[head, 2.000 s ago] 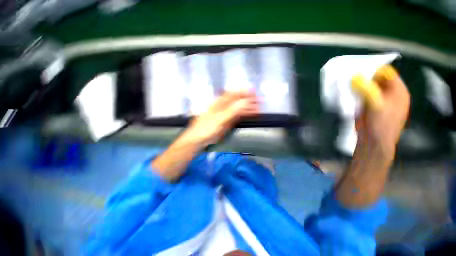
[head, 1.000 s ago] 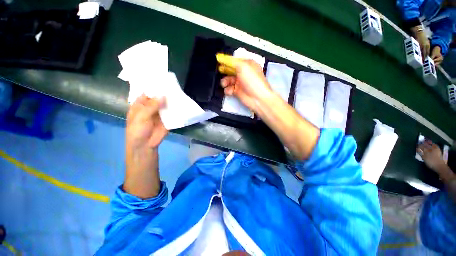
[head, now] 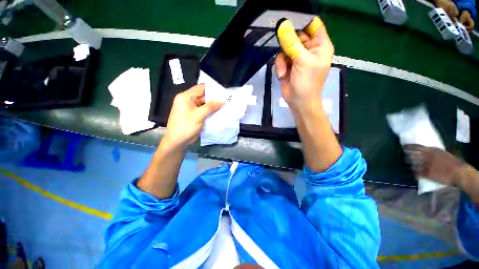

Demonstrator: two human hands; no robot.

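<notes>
My right hand (head: pixel 305 65), with yellow finger cots, holds a glossy black smartphone (head: pixel 240 50) tilted above the tray. My left hand (head: pixel 185 116) pinches a white sleeve (head: pixel 223 118) just below the phone's lower corner. The phone's corner overlaps the sleeve's upper part; whether it is inside cannot be told. The black tray (head: pixel 342 100) lies on the bench beneath, with pale sleeved phones in its right slots and a small white slip (head: pixel 176 71) at its left end.
A fanned stack of white sleeves (head: pixel 134 101) lies left of the tray, with another black tray (head: pixel 68 94) further left. Another person's hand (head: pixel 433 164) touches white sleeves (head: pixel 417 126) at the right. Small boxes (head: pixel 393 10) stand on the green belt beyond the pale rail.
My right hand has lifted a black phone up from the tray area. My left hand has moved right from the sleeve stack with a white sleeve. The other person's hand has come further in.
</notes>
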